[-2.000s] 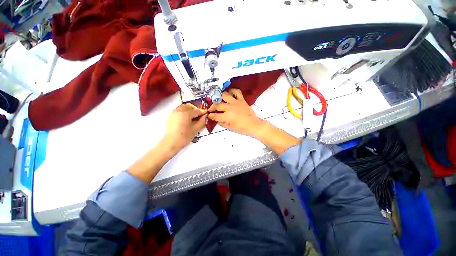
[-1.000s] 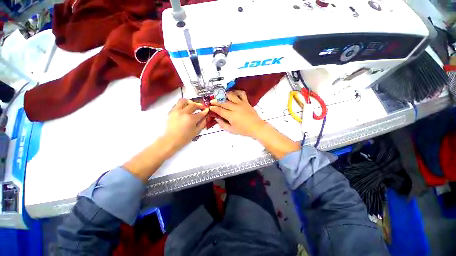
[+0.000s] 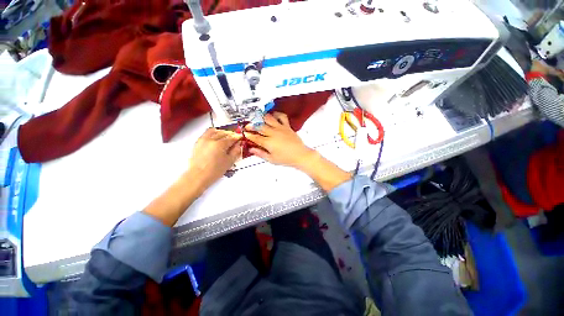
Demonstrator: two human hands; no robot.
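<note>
A dark red garment (image 3: pixel 117 92) lies on the white table left of and behind the needle, with a pale-edged opening. The sewing machine (image 3: pixel 297 68) has its presser foot (image 3: pixel 240 122) just beyond my fingers. A small folded red edge (image 3: pixel 247 148) shows between my hands, below the foot. My left hand (image 3: pixel 213 151) pinches it from the left with the fingertips. My right hand (image 3: pixel 278 142) holds it from the right, fingers bent beside the foot. The needle tip and the cloth under the foot are partly hidden.
Scissors (image 3: pixel 361 126) with yellow and red handles lie right of my right hand, their cord hanging over the table edge (image 3: pixel 266 213). Black strips (image 3: pixel 485 89) lie at the table's right end. More black strips hang above a blue crate (image 3: pixel 495 265). Another person's arm shows at the far right.
The whole view has shifted, so the machine and table appear further left. Both hands stay at the presser foot on the red edge, with only slight finger movement.
</note>
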